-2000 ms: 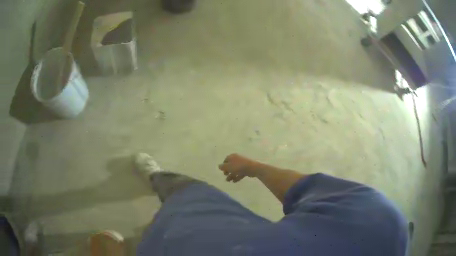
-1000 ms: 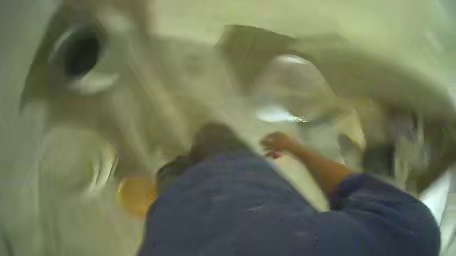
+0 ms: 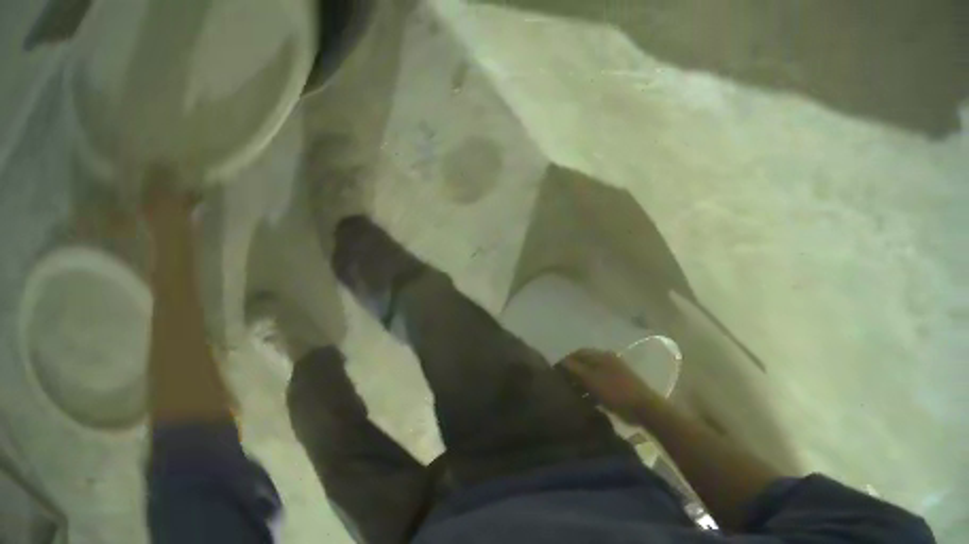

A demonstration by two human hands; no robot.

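A large pale round tub or pail fills the upper left, blurred. My left hand reaches up to its near rim and seems to touch it. The fingers are blurred and hidden there, so I cannot tell their grip. My right hand is low, right of the middle, with fingers partly curled. It is beside or over a pale rounded shape and a thin bright curved rim or loop. I cannot tell whether it touches or holds either.
Another round pale container stands at the left. A dark round object shows behind the large tub. My legs and shoes are in the lower middle on a pale stained floor. Dark shadows lie on the floor at the right and along the top.
The view has swung round to other containers. My left arm has come into view, reaching up to the tub. The orange round thing at the lower left is out of view.
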